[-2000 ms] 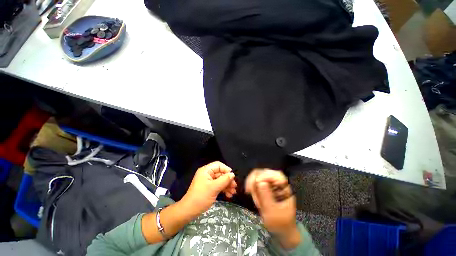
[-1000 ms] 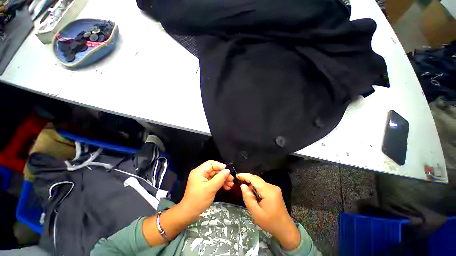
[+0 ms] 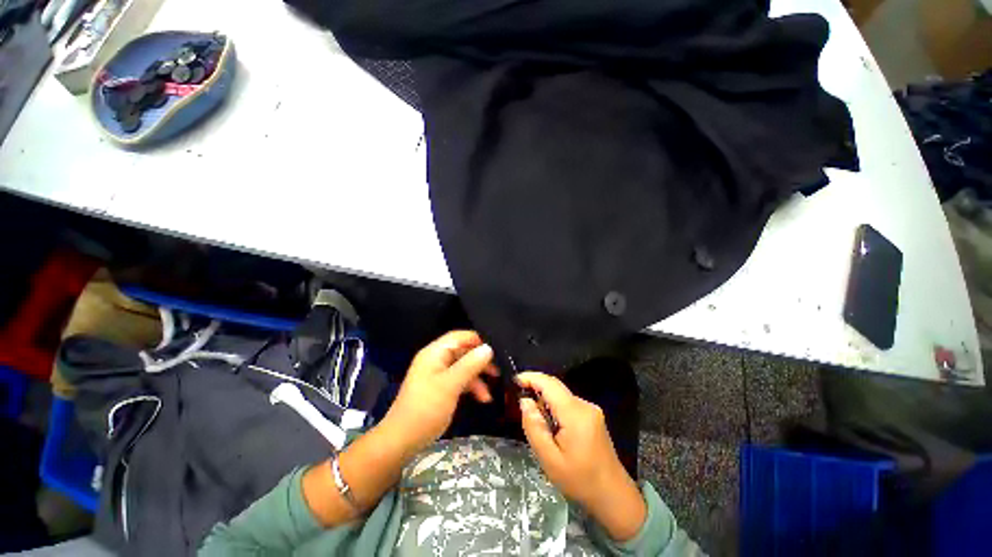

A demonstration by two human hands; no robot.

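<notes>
A black garment (image 3: 566,185) lies over the white table and hangs down over its near edge. Dark buttons sit on it, one (image 3: 615,302) near the lower edge and another (image 3: 704,257) to its right. My left hand (image 3: 444,381) is just below the garment's hanging edge, thumb and fingertips close together; whether it holds thread or a needle cannot be seen. My right hand (image 3: 568,430) is beside it and holds small dark snips (image 3: 545,412), their tip pointing up-left towards the garment edge.
A blue-grey bowl (image 3: 207,100) of dark buttons and a pink strip stands at the upper left, beside a long tray (image 3: 74,72). A black phone (image 3: 873,286) lies at the right. Dark clothing (image 3: 218,435) lies in a blue crate below left. Another blue crate (image 3: 810,506) is at the lower right.
My right hand, blurred at first, came beside my left with the snips showing. The hands have since parted slightly, and my left has moved a little up. The view has shifted slightly.
</notes>
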